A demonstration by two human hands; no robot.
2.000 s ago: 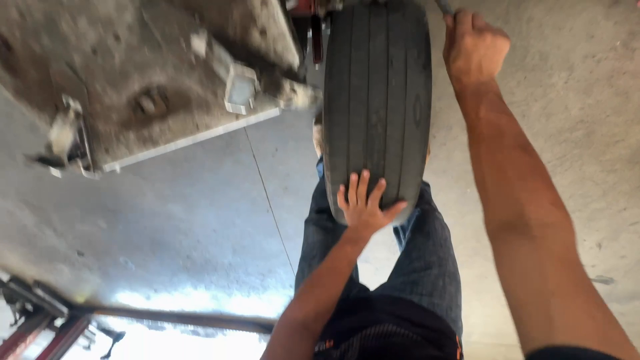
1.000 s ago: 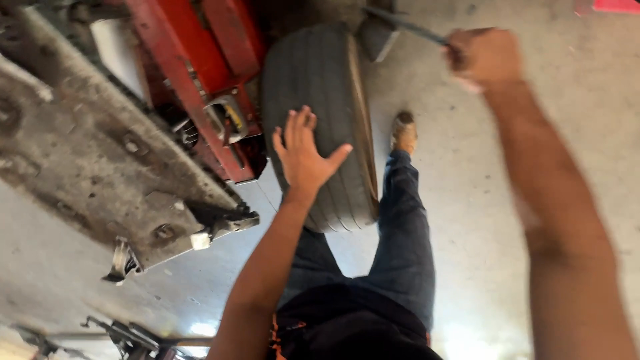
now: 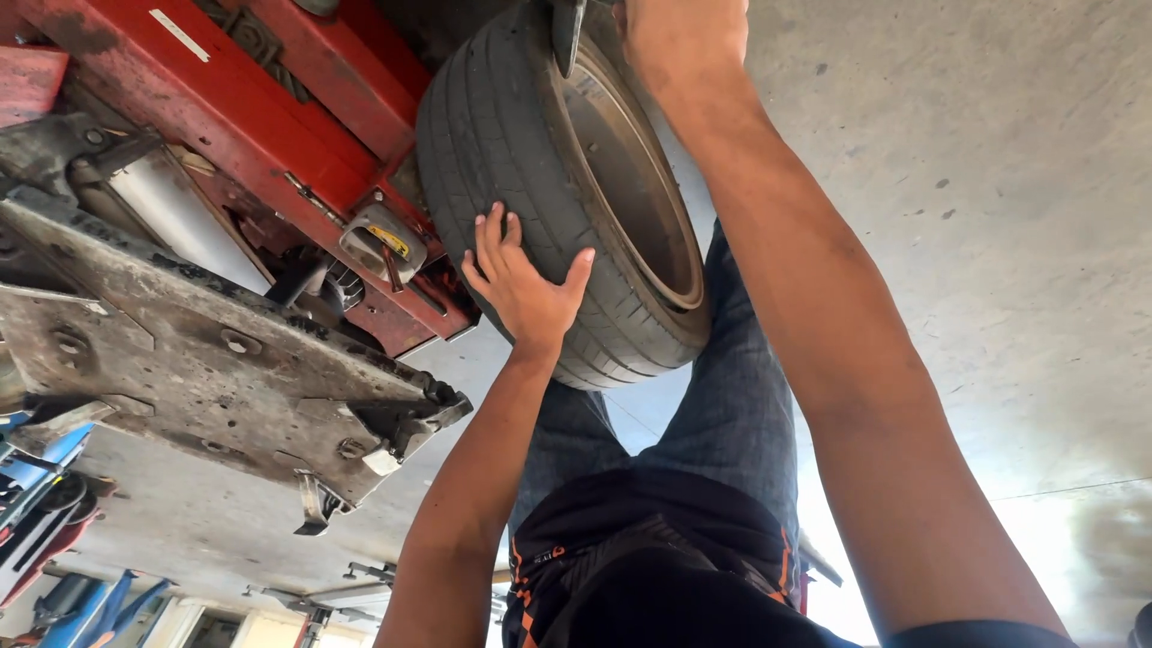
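A worn black tyre [image 3: 513,153] on a metal wheel rim [image 3: 630,171] stands tilted between my legs, beside the red frame of a tyre changer. My left hand [image 3: 531,283] lies on the tread with fingers spread and thumb apart, gripping nothing. At the top edge of the view, my right hand [image 3: 688,36] is closed around the handle of a dark metal bar, mostly cut off by the frame. Left of that hand, the dark blade of a bead breaker [image 3: 568,36] reaches down at the tyre's sidewall, by the rim's upper edge.
The red tyre changer frame [image 3: 243,117] fills the upper left, with a grey cup-like holder [image 3: 382,243] on its side. Below it juts the changer's worn metal turntable [image 3: 225,360] with clamp jaws. Concrete floor [image 3: 972,198] extends to the right. Blue equipment stands at far left.
The dark bar and blade have come in with my right hand to the tyre's sidewall. My left hand stays on the tread. The view has shifted, showing more of the red frame.
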